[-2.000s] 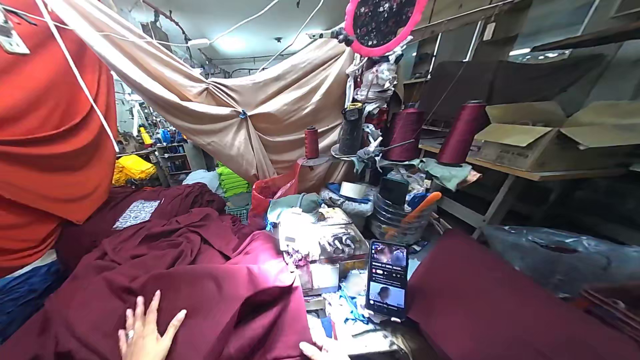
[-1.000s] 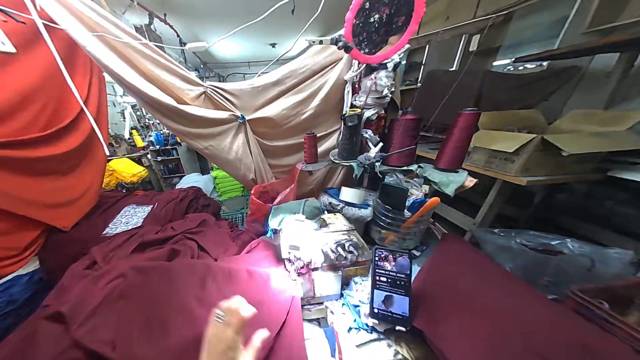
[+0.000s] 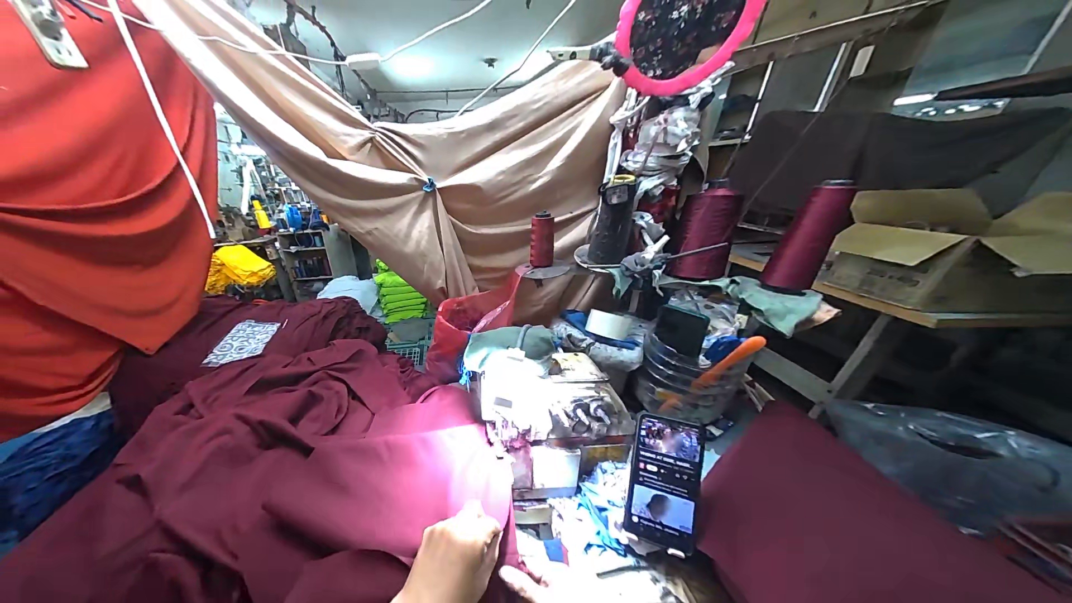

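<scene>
My left hand [image 3: 456, 548] is curled at the right edge of a large maroon fabric [image 3: 360, 494], its fingertips pinching the cloth just below the lit part. Close beside it at the bottom edge, my right hand [image 3: 536, 582] shows only in part, fingers extended near the cloth's edge; whether it grips anything cannot be told. Directly ahead stands a sewing machine [image 3: 553, 402], apparently an overlock type, with its lamp glaring on the fabric. A smartphone [image 3: 664, 484] with a lit screen stands upright right of the machine.
Thread cones [image 3: 708, 230] stand behind the machine. A clear plastic tub [image 3: 687, 385] holds an orange-handled tool [image 3: 730, 362]. More maroon cloth [image 3: 837, 519] lies at right, near a plastic bag [image 3: 946, 461]. An open cardboard box [image 3: 913, 260] sits on a table. Beige cloth [image 3: 502, 167] hangs behind.
My left hand, flat on the cloth at first and then raised and blurred, has moved right to the fabric's edge and closed on it. My right hand, out of view one second ago, shows again.
</scene>
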